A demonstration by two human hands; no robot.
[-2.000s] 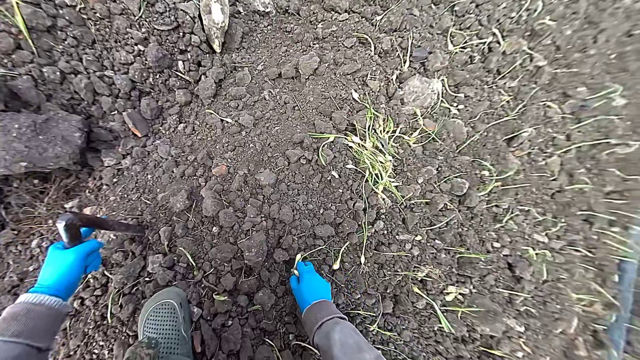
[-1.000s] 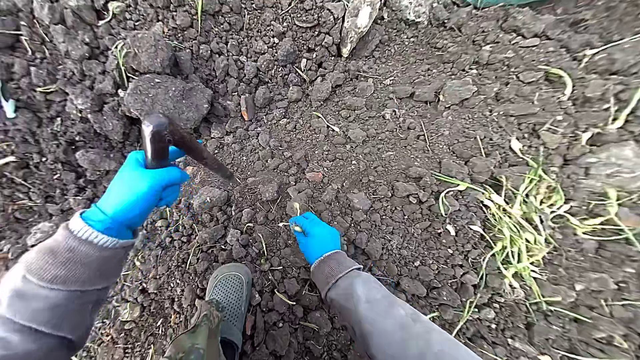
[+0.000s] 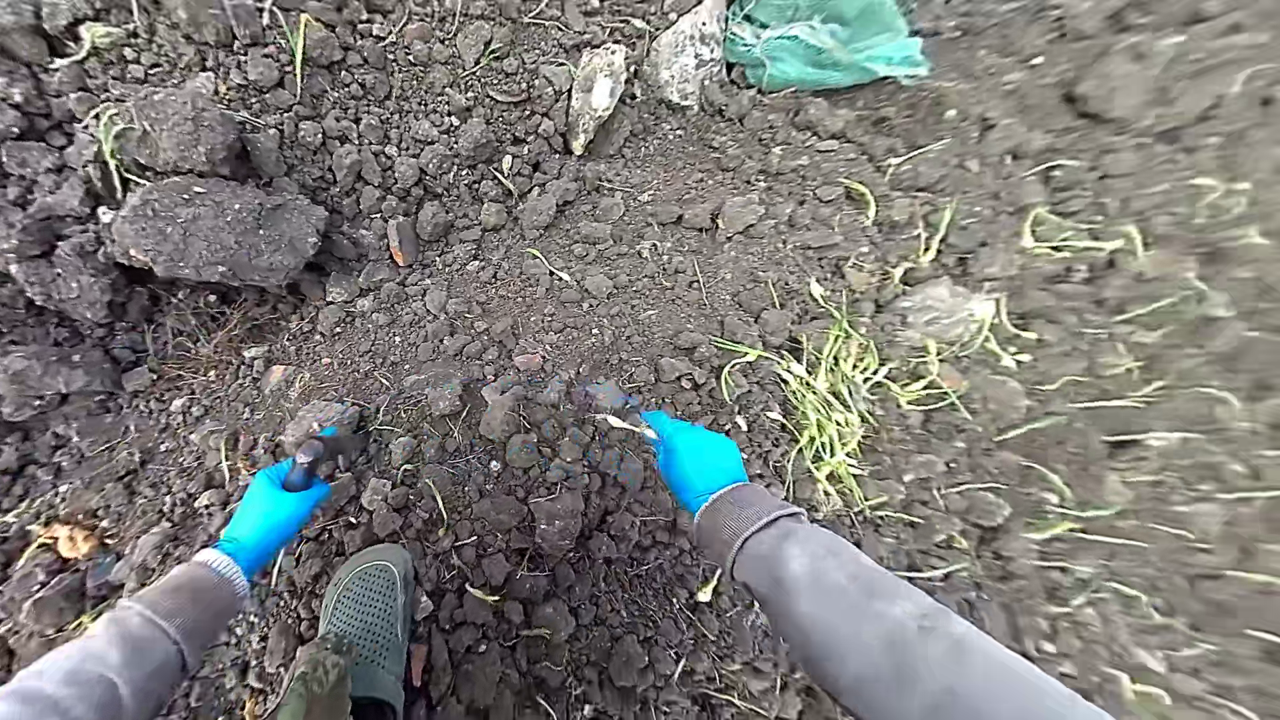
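My left hand [image 3: 272, 508], in a blue glove, is closed around a short-handled tool [image 3: 306, 464] with a dark metal head, low at the left above the soil. The tool's exact kind cannot be told here. Right of centre, my right hand [image 3: 697, 458], also gloved in blue, pinches a small pale plant piece [image 3: 627, 427] between its fingertips, over the clods. Beyond that hand, to the right, lies a loose pile of uprooted green-and-white seedlings [image 3: 828, 400] on the ground.
A green mesh bag [image 3: 825, 42] lies at the top beside pale stones [image 3: 597, 97]. A large clod [image 3: 218, 230] sits at the left. My clog [image 3: 372, 625] rests on the soil at the bottom. Scattered pale seedlings [image 3: 1070, 240] cover the right side.
The view has shifted since one second ago, bringing the green bag further in. My right hand has moved right, toward the seedling pile. My left hand still holds the tool, now lower and by the clog.
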